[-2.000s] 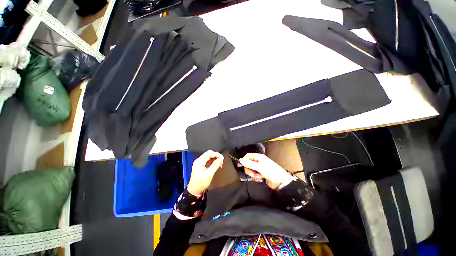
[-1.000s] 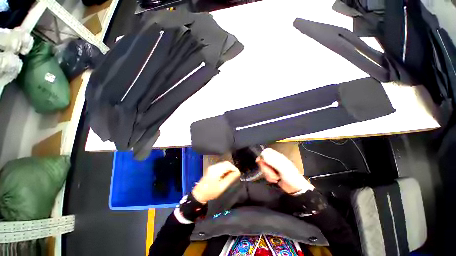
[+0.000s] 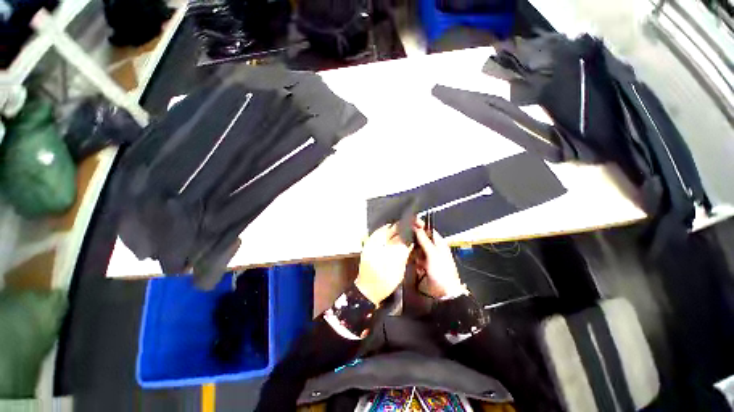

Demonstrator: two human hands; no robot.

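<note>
A black zippered panel (image 3: pixel 515 187) lies along the table's front edge, its silver zipper line running to the right. Its left end is folded up at my hands. My left hand (image 3: pixel 381 261) grips the folded cloth at the zipper's left end. My right hand (image 3: pixel 435 259) is close beside it at the same spot, fingertips at the cloth; a thin dark thing shows by its fingers, too small to name.
Stacked panels (image 3: pixel 205 161) lie on the left of the white table (image 3: pixel 394 113). More panels (image 3: pixel 599 96) hang at the right. A blue crate (image 3: pixel 205 378) and a stool (image 3: pixel 555 358) stand below. Green sacks (image 3: pixel 40 161) sit on the left shelf.
My hands have moved up from over the lap to the table edge and onto the panel. The panel's left end is now folded. The view has shifted.
</note>
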